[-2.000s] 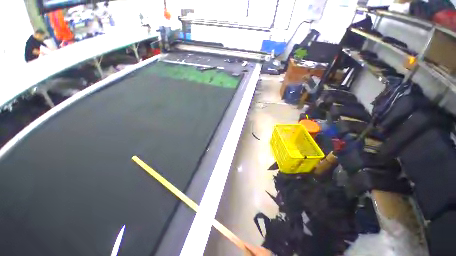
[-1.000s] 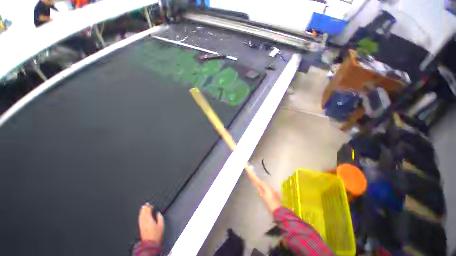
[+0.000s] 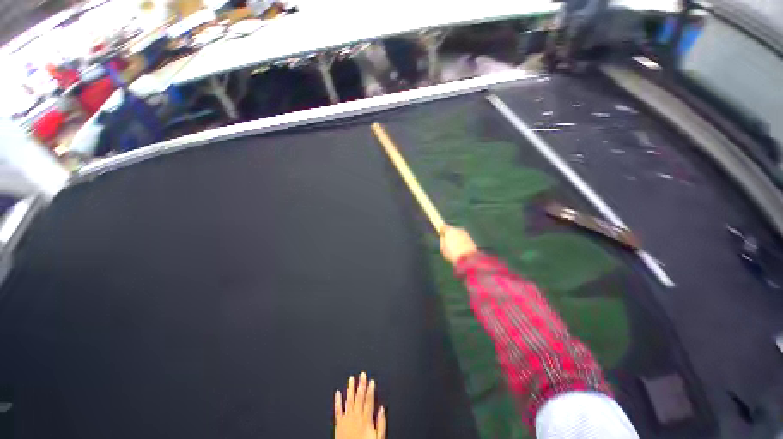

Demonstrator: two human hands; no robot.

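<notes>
The black fabric ply lies spread over the grey machine bed. The wooden yardstick lies across it beside the green pattern shapes. My right hand grips the near end of the yardstick, with the arm in a red checked sleeve stretched forward. My left hand is at the bottom edge, cut off by it, with fingers apart over the black fabric, holding nothing. Whether it presses on the cloth is hard to tell.
A metal straightedge lies beyond the green shapes, with a brown-grey steel bar weight by it. A small square weight sits lower right. The pale bed edge rail runs along the far side, before a white table.
The view has turned left. My right hand has moved with the yardstick from over the bed's near edge onto the cloth by the green shapes. My left hand's fingers are now spread.
</notes>
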